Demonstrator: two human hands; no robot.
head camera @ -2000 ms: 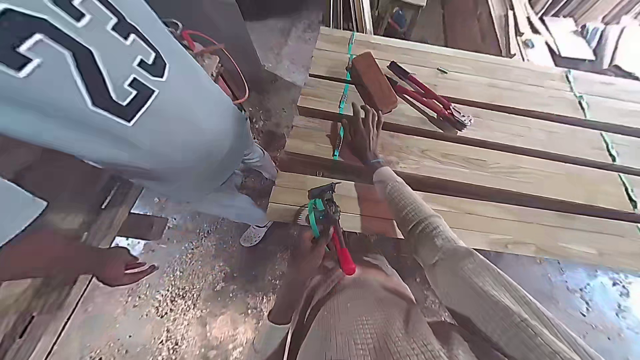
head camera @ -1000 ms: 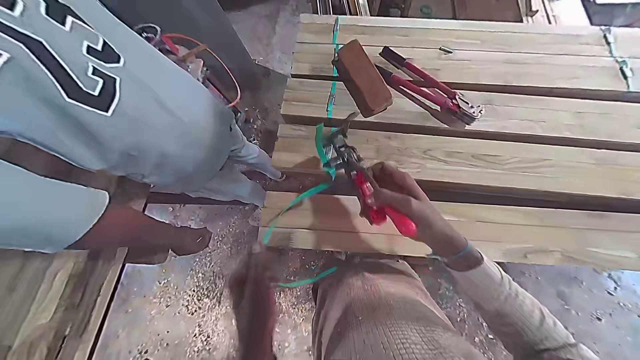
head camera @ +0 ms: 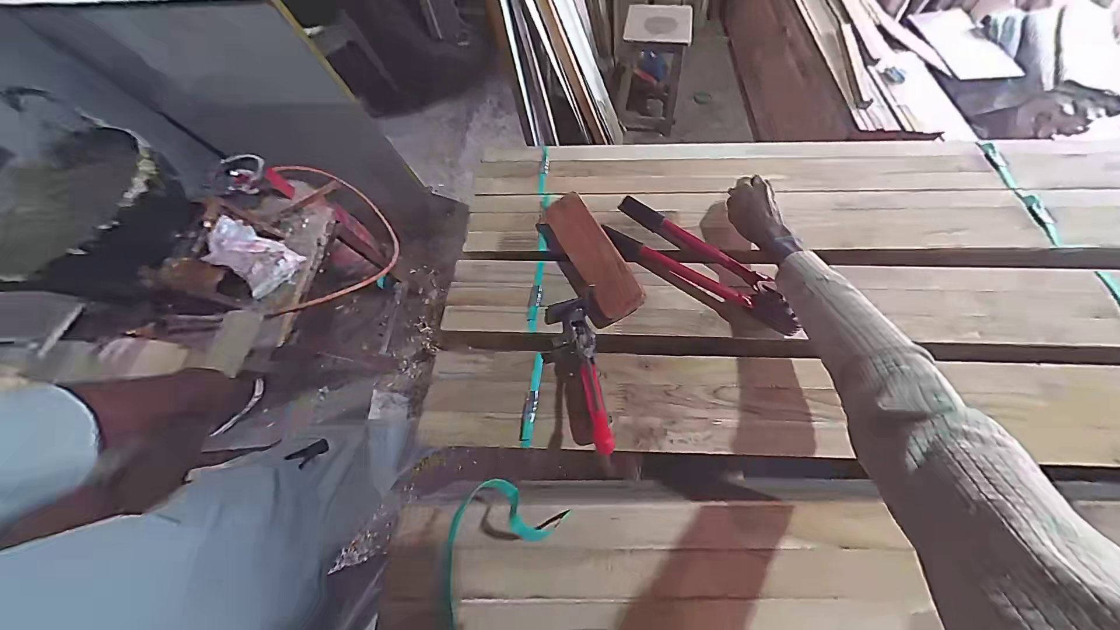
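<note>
My right hand (head camera: 754,210) is above the planks, its fingers curled down near the head of a long-handled red tool (head camera: 691,258) with black grips; whether it pinches anything is hidden. My left hand is out of view. A reddish-brown block (head camera: 593,258) lies left of the red tool. Against its near end rests a metal strapping tool (head camera: 582,350) with a red handle. Green strap (head camera: 534,376) runs across the stacked wooden planks (head camera: 700,402). A loose green strap end (head camera: 512,516) curls over the nearest planks (head camera: 682,569).
At the left, a co-worker's arm (head camera: 149,437) and grey clothing are close to the planks. Beyond are an orange hose (head camera: 389,227), a plastic bag (head camera: 254,254) and a grey panel (head camera: 245,96). A small stool (head camera: 658,26) and leaning boards (head camera: 560,70) stand behind the stack.
The strapping tool, in my right hand one second ago, now lies on the planks, let go. My right hand has moved away to the far side of the red tool. My left hand has left the view.
</note>
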